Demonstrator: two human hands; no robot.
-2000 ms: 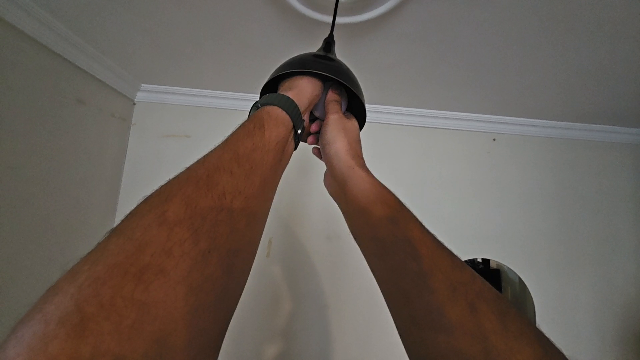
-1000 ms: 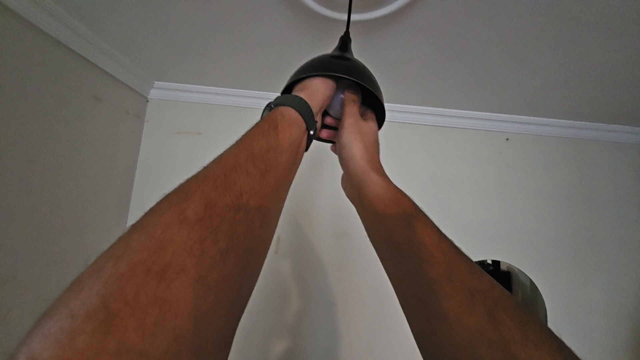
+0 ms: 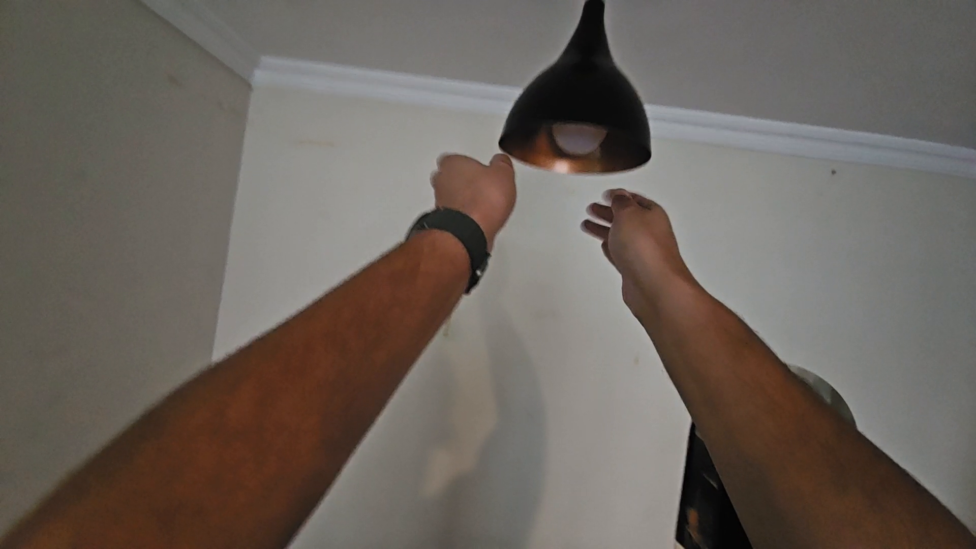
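A black pendant lamp shade [image 3: 583,99] hangs at the top, right of centre, tilted a little so that its coppery inside shows. Within it is a whitish light bulb [image 3: 579,138], which looks unlit. My left hand [image 3: 474,189], with a dark band on the wrist, is at the lower left rim of the shade, its fingers curled; whether it touches the rim I cannot tell. Below the right side of the shade, apart from it, my right hand [image 3: 637,229] has its fingers partly spread and holds nothing.
Behind the lamp run a pale wall [image 3: 366,229] and white crown moulding [image 3: 381,82]. A round mirror [image 3: 827,393] is partly hidden behind my right forearm, with a dark object [image 3: 705,496] low beside it.
Both hands were up inside the shade; they have come out and moved apart, the left to its left side, the right below it. The bulb now shows. The view has shifted.
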